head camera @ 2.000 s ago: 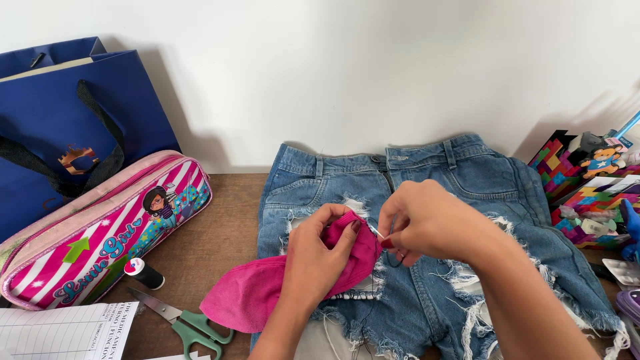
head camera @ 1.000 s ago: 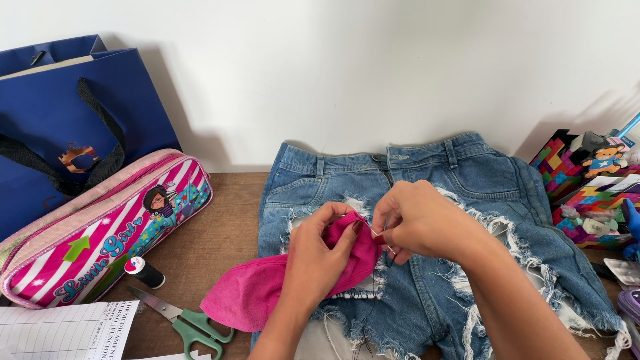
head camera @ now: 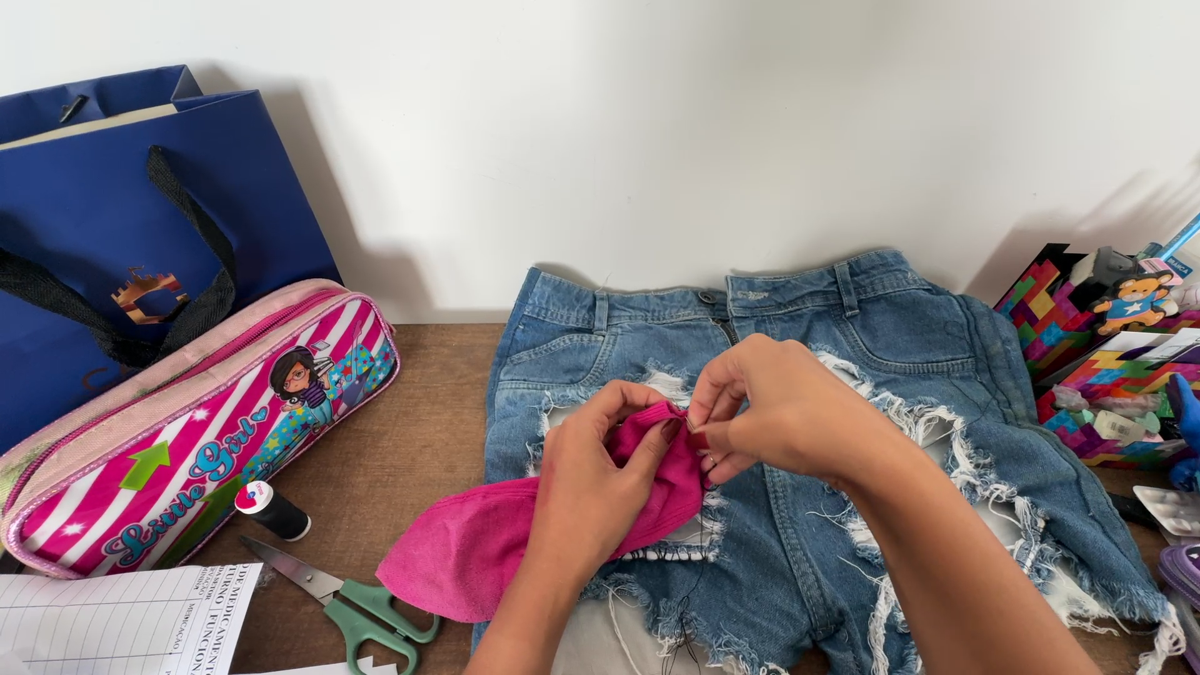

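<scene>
Bright pink fabric [head camera: 464,553] is bunched over a pair of ripped blue denim shorts [head camera: 797,525] with frayed white edges. My left hand [head camera: 600,478] pinches the fabric's folded upper edge between thumb and fingers. At that same edge, my right hand [head camera: 764,412] has its thumb and fingertips pressed together beside the left thumb; what they pinch is too small to make out. Dark loose thread hangs below the fabric over the shorts. To the left lie green-handled scissors [head camera: 352,600], with a spool of black thread [head camera: 272,511] just behind them.
A pink striped pencil case [head camera: 206,441] leans by a blue paper bag [head camera: 159,206] at left. Printed sheets [head camera: 112,619] lie at the near left edge. Colourful patterned boxes [head camera: 1125,375] holding small items stand at right, near a blister pack [head camera: 1172,506]. A white wall rises behind.
My right fingers have shifted slightly at the fabric's edge, staying close to my left thumb. My left hand keeps its hold on the pink fabric.
</scene>
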